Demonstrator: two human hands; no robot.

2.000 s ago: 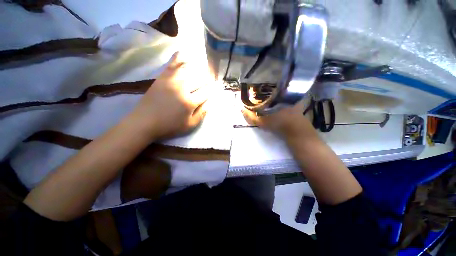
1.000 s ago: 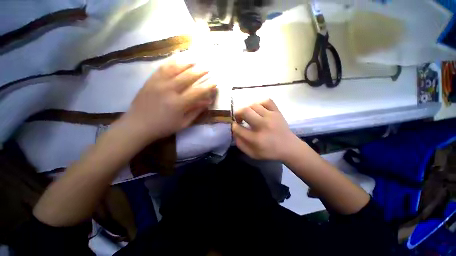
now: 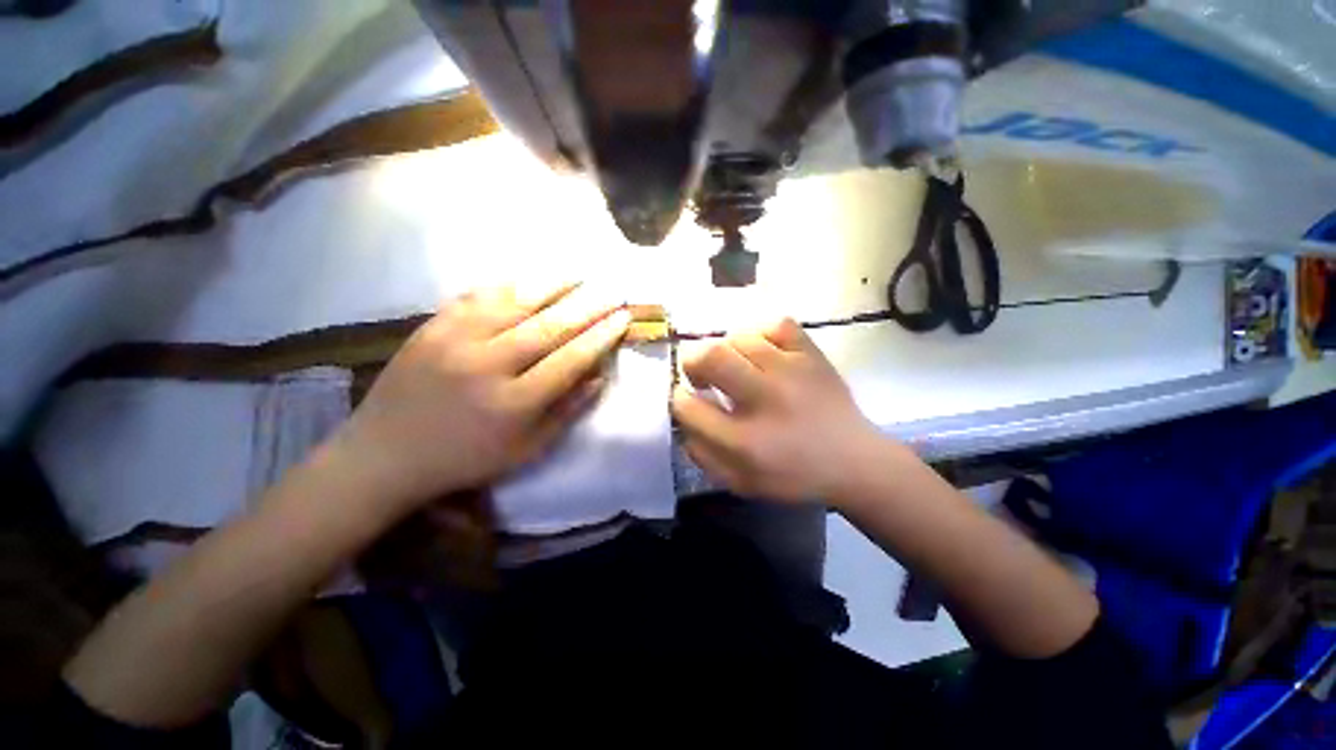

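Observation:
The garment point(image 3: 161, 301) lies wrong side up on the left of the machine bed, white with long brown seam strips. My left hand point(image 3: 476, 384) lies spread on it, palm down, over one brown strip. My right hand point(image 3: 762, 410) is at the garment's right edge, fingers bent, thumb and forefinger closed at the edge. The presser foot point(image 3: 733, 261) is above and between my hands, in bright light. The garment's edge lies in front of it. A brown panel point(image 3: 440, 542) hangs partly hidden under my left forearm.
The white sewing machine head with "JACK" lettering point(image 3: 1084, 135) fills the top right. Black-handled scissors point(image 3: 945, 264) lie on the bed behind my right hand. A box of small metal parts point(image 3: 1256, 311) is at the right end. A blue bin point(image 3: 1128, 513) stands below right.
The machine head came back into view as the camera moved. My right hand went from beside the needle to the garment's right edge. The garment's edge shifted slightly; my left hand stayed on it.

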